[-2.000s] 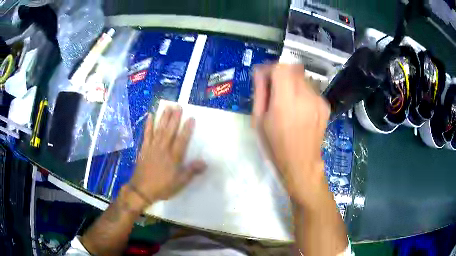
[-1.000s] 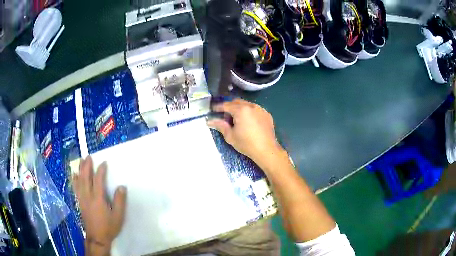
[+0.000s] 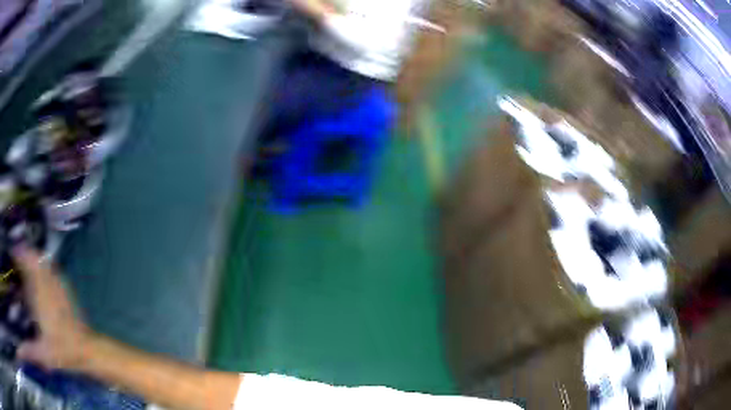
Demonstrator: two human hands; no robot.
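Observation:
The picture is blurred. My right hand (image 3: 54, 320) is at the lower left edge, over the near part of the dark green bench (image 3: 172, 184); my forearm and white sleeve reach in from the bottom. The fingers point up beside dark things at the left edge; whether they hold anything cannot be told. Open black and white camera heads (image 3: 76, 148) stand in a blurred row at the left. My left hand is out of the picture.
A blue stool (image 3: 333, 148) stands on the green floor (image 3: 337, 296). Another person in white clothing (image 3: 373, 32) is at the top. Brown cartons (image 3: 489, 272) stand at the right, with several white and black items (image 3: 617, 256) on or in them.
The view has swung far to the right. The white pad, the screw feeder and my left hand have left the picture; the floor and cartons now show.

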